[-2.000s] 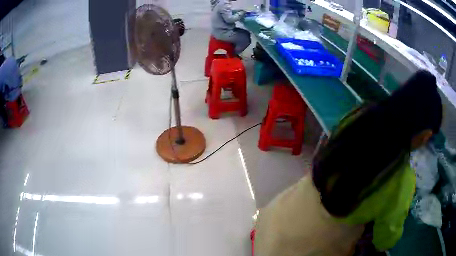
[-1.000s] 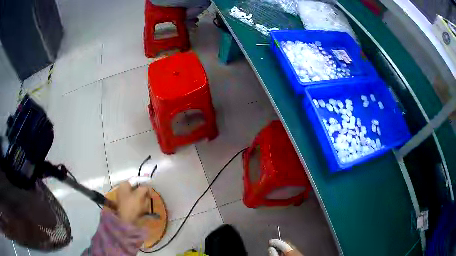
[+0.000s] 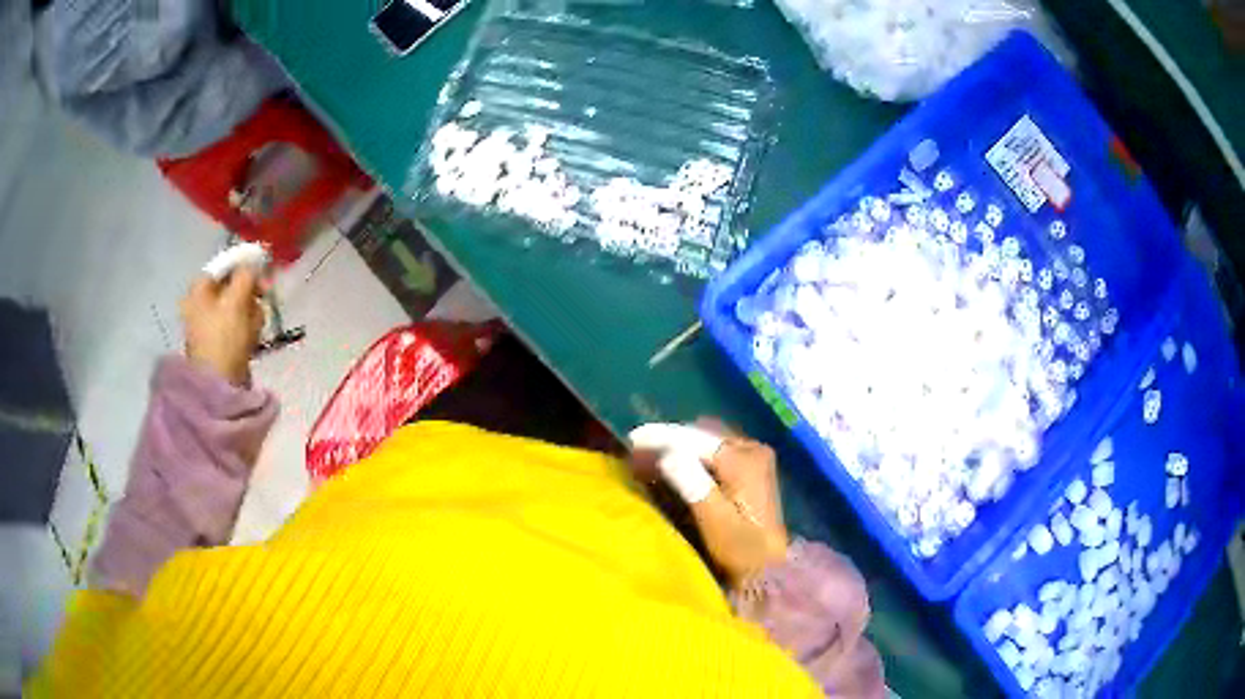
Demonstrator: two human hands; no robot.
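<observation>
My left hand [image 3: 225,314] is at the left, over the floor, with white covers on the fingertips. Its fingers are closed on a small dark item [image 3: 283,336] with a thin black part; its shape is unclear. My right hand [image 3: 731,492] is at the bench edge, white covers on thumb and forefinger, fingers pinched. A thin pale stick [image 3: 746,511] shows faintly across it. A clear ribbed tray [image 3: 614,82] on the bench holds small white parts [image 3: 505,171]. A blue bin [image 3: 853,498] at the right is heaped with white parts.
A second blue bin [image 3: 983,621] with paler parts adjoins the first. A phone [image 3: 414,17] and a bag of white parts [image 3: 874,41] lie farther back. A loose stick [image 3: 676,341] lies near the bench edge. A red stool [image 3: 273,178] and a seated person's grey clothing [image 3: 150,68] are at upper left.
The view has moved to the bench and clear tray; the fan has left the picture. The bins appear larger and closer. My right hand has come further into view; my left hand still holds the dark item.
</observation>
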